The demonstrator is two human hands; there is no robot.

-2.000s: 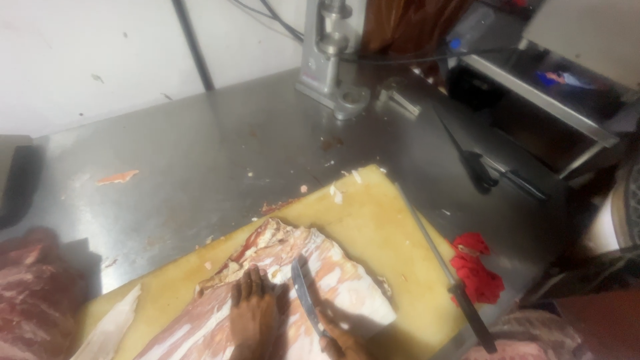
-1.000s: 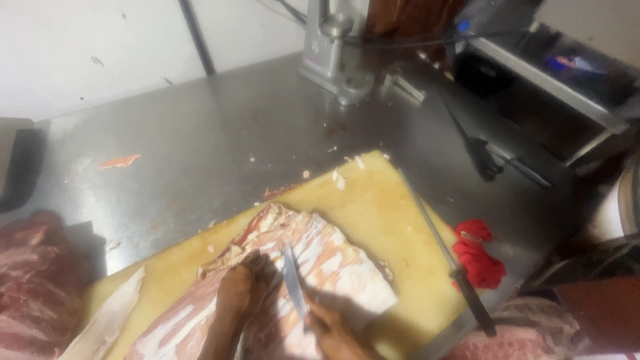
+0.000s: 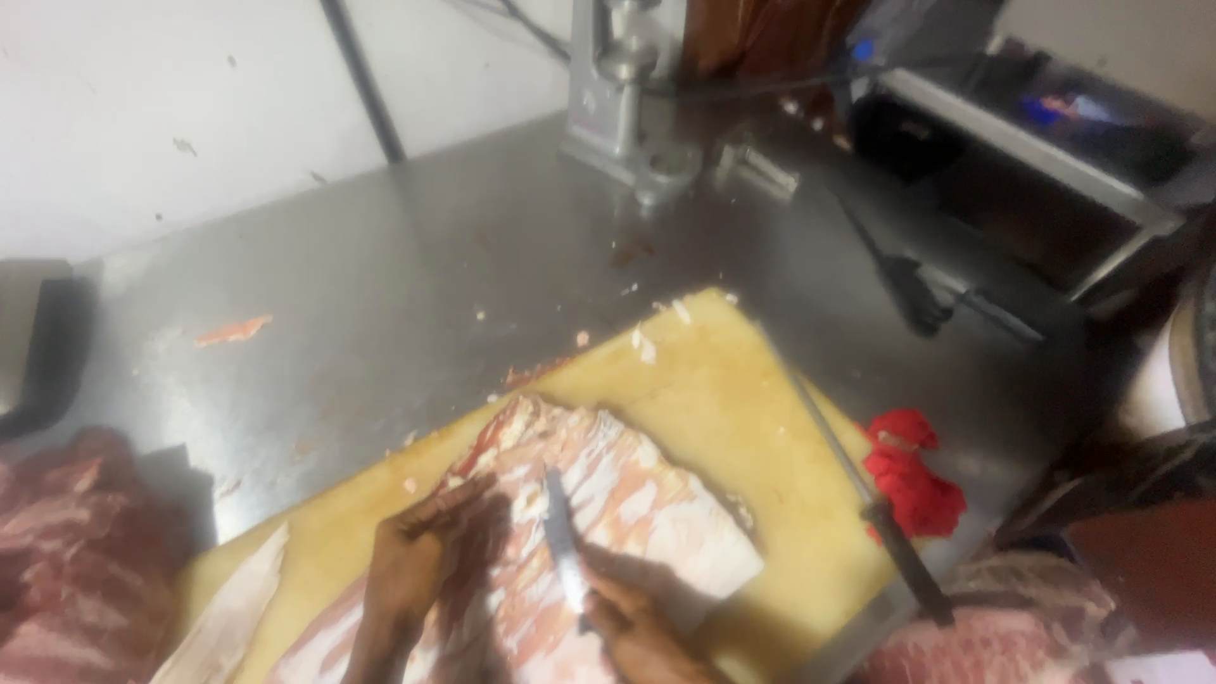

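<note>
A large slab of raw meat with white fat [image 3: 665, 513] lies on a yellow cutting board [image 3: 703, 380]. My right hand [image 3: 636, 617] is closed around the handle of a knife [image 3: 560, 532], whose blade points away from me over the middle of the slab. To its left, my left hand [image 3: 413, 560] bends over the slab's left edge with its fingertips at the meat; blur and shadow hide whether they pinch it. A pale strip of fat [image 3: 228, 608] rests on the board's left part.
A sharpening steel [image 3: 836, 446] lies along the board's right edge beside a red cloth [image 3: 914, 475]. More raw meat [image 3: 76, 551] is at the left and lower right [image 3: 988, 627]. Dark-handled knives [image 3: 912, 290] and a metal machine stand [image 3: 627, 114] are on the steel table [image 3: 380, 275].
My left hand, flat on the meat two seconds ago, has curled and moved to the slab's left edge. The knife stays in my right hand, its blade over the slab.
</note>
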